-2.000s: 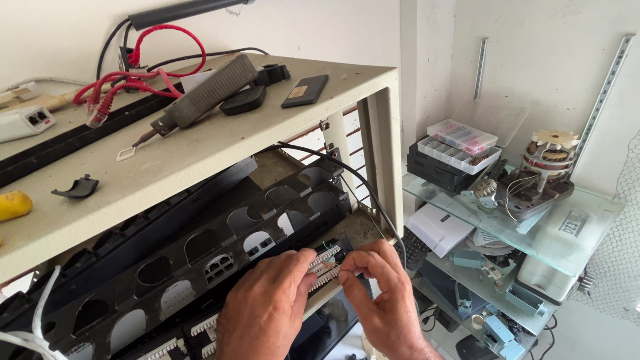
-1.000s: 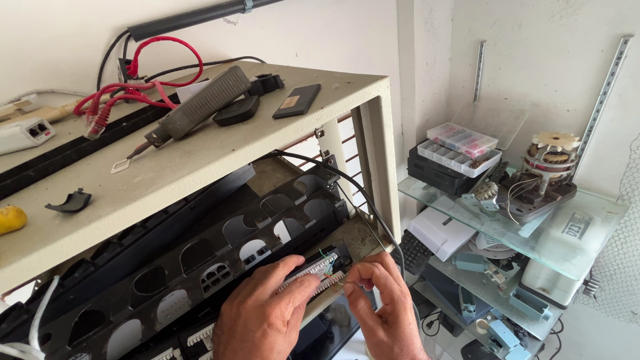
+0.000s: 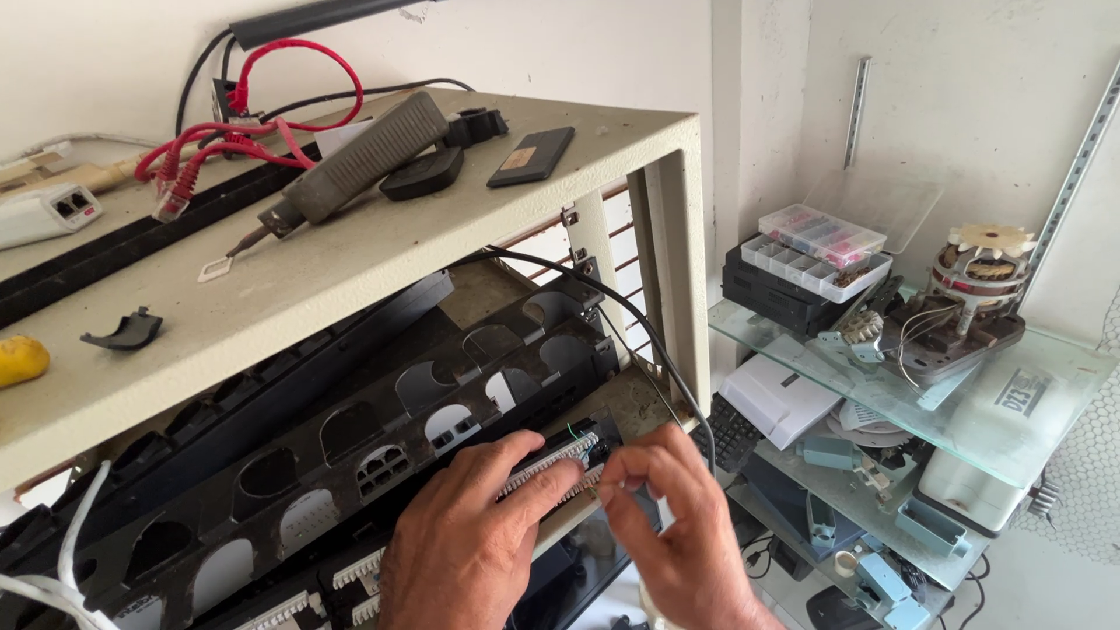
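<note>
My left hand (image 3: 477, 525) rests over the white punch-down terminal strip (image 3: 542, 464) of a black patch panel, its fingers spread along the strip. Beside it, my right hand (image 3: 669, 516) pinches a thin wire end between thumb and forefinger at the strip's lower row. Thin green and blue wires (image 3: 577, 442) stick up at the right end of the strip. Further terminal blocks (image 3: 359, 569) show left of my left hand. Above lies a grey-handled soldering iron (image 3: 367, 157) on the cabinet top, its tip to the lower left.
The beige metal rack cabinet (image 3: 569, 201) holds a black cable-management panel (image 3: 350, 429). A black cable (image 3: 652, 328) loops down its right side. Red patch cables (image 3: 297, 44) and a black plastic piece (image 3: 122, 331) lie on top. Glass shelves (image 3: 840, 359) at right carry parts boxes and a motor.
My left fingers have shifted a little along the strip since the earlier frames. My right hand stays close to the strip's right end, with its fingers slightly repositioned.
</note>
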